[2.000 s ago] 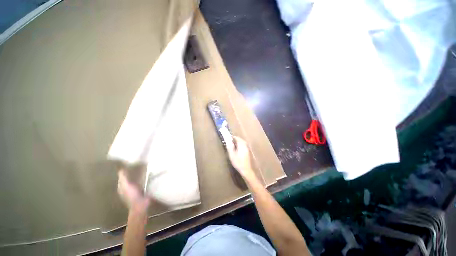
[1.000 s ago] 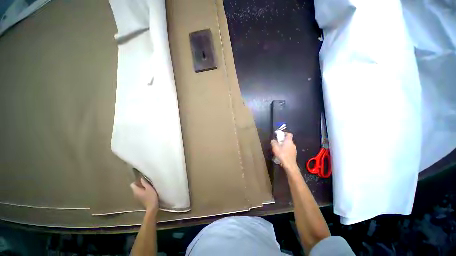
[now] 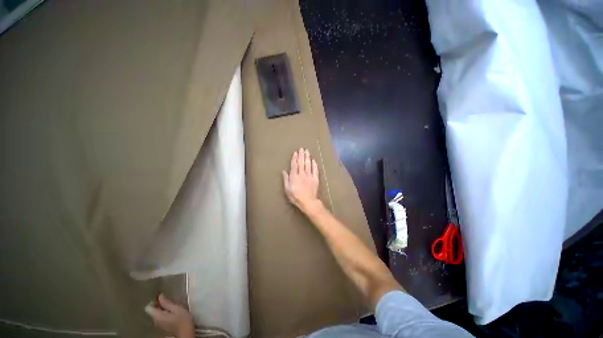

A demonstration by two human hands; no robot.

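The tan fabric ply covers the left and middle of the table, with its paler underside showing in a fold. My left hand is at the near edge, closed on a corner of the folded ply; it is partly cut off by the bottom edge. My right hand lies flat on the tan cloth, palm down, fingers apart, holding nothing. The dark block weight lies on the cloth beyond my right hand. The long bar weight with white and blue tape lies on the dark tabletop, right of the cloth's cut end.
Scissors with red-orange handles lie on the dark tabletop, partly against the large white sheeting on the right. The table's near edge runs along the bottom, with dark floor at the lower right.
My right hand has let go of the bar weight, which stays on the tabletop, and has moved left onto the cloth. The folded ply has partly turned over, so more tan face shows on it.
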